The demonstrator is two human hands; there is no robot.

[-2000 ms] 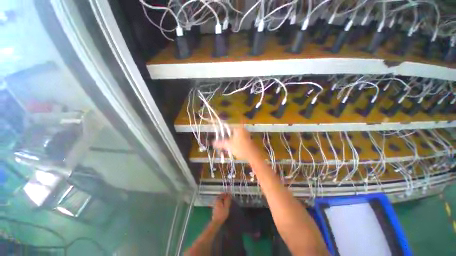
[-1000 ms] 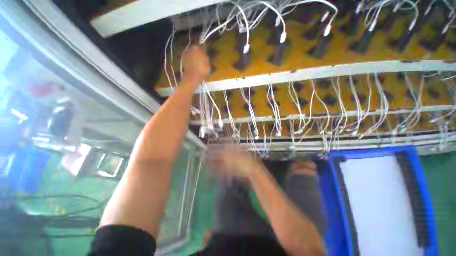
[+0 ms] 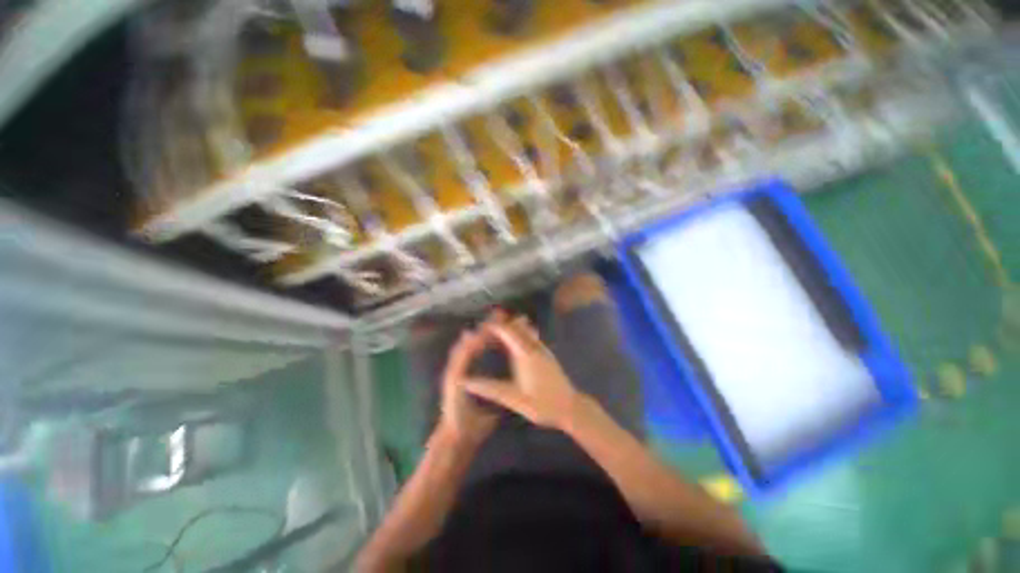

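Note:
My left hand [image 3: 470,386] and my right hand [image 3: 535,375] meet at the fingertips over my lap, in front of the rack. A dark patch shows between them; blur hides whether it is a held adapter or my dark trousers. The blue crate [image 3: 887,375] stands to the right, tilted in view, with a white liner sheet [image 3: 747,325] and rows of black adapters [image 3: 808,269] along its two long sides. White cables [image 3: 464,168] hang blurred from the yellow rack shelves [image 3: 369,67].
The white shelf edge [image 3: 447,106] runs diagonally above my hands. A clear rack door in a pale frame [image 3: 360,431] stands at the left, with a boxy object [image 3: 157,459] behind it. A yellow floor line [image 3: 971,218] shows at the right on the green floor.
My left hand has left the upper shelf and come down to my right hand over my lap. The view has tilted and dropped, so the crate shows more fully.

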